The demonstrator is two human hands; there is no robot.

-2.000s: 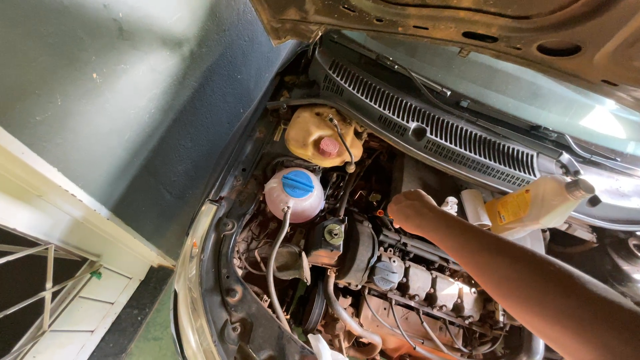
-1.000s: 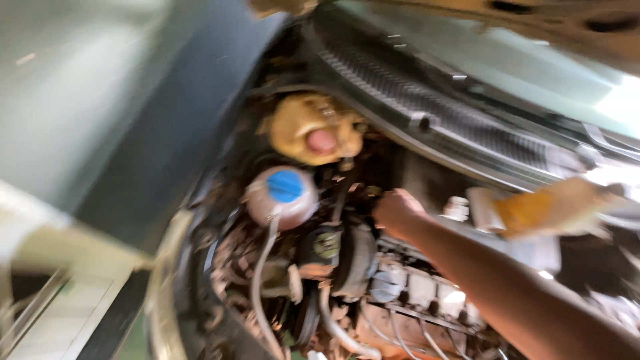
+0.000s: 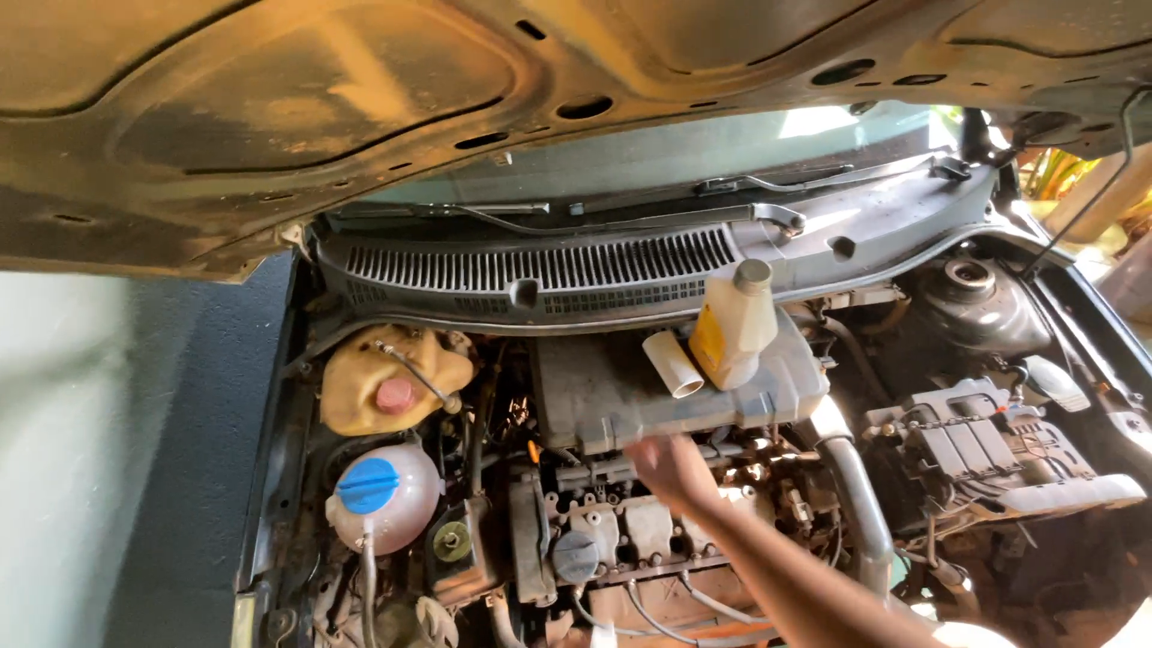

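My right hand (image 3: 664,461) reaches in from the lower right over the engine, at the front edge of the black plastic air filter housing (image 3: 576,396). It is blurred, with the fingers curled; whether it holds anything cannot be told. To its left is an orange dipstick handle (image 3: 534,452), and below left sits the round oil filler cap (image 3: 576,555) on the engine's valve cover (image 3: 648,526). On the housing stand a capped plastic oil bottle (image 3: 736,328) with a yellow label and, leaning beside it, a white tube (image 3: 673,364). My left hand is not in view.
The raised hood (image 3: 315,90) spans the top, its prop rod (image 3: 1102,171) at the right. A coolant tank (image 3: 400,499) with blue cap and a yellowed reservoir (image 3: 346,387) with pink cap lie left. Battery (image 3: 963,441) and silver pipe (image 3: 850,504) are right; a wall (image 3: 63,450) borders the left.
My right hand has moved right, from beside the left end of the air filter housing to its front edge. The view has turned, showing more hood and the battery side.
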